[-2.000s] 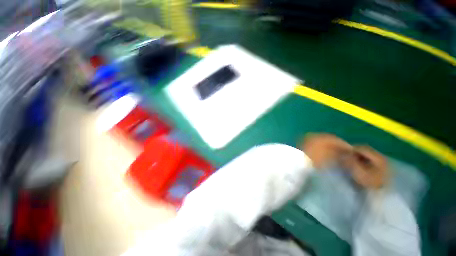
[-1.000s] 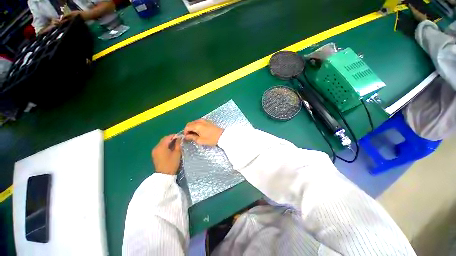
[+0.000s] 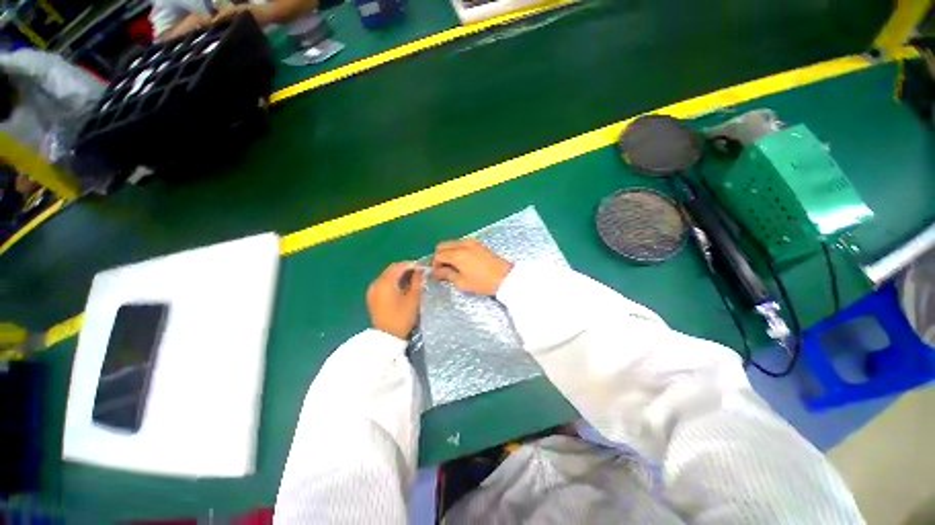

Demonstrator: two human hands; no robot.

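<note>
A silvery, shiny bubble-wrap bag (image 3: 477, 344) lies flat on the green mat in front of me. My left hand (image 3: 396, 298) is at its left edge near the top, fingers bent and pinching the edge. My right hand (image 3: 469, 269) lies on the upper part of the bag, its fingertips close to the left ones at the same edge. A thin clear bit shows between the fingertips. The fingertips themselves are small and partly hidden.
A white board (image 3: 210, 349) with a black phone-like unit (image 3: 131, 366) lies left. Right are two round dishes (image 3: 642, 225), a black-handled tool (image 3: 730, 251) with cable and a green box (image 3: 795, 195). A black divided tray (image 3: 179, 97) and people's sleeves show beyond.
The view has swung from the board and red stools to the bag, then slightly left since the last frame. Both hands remain at the bag's edge, and the fingers have shifted only slightly.
</note>
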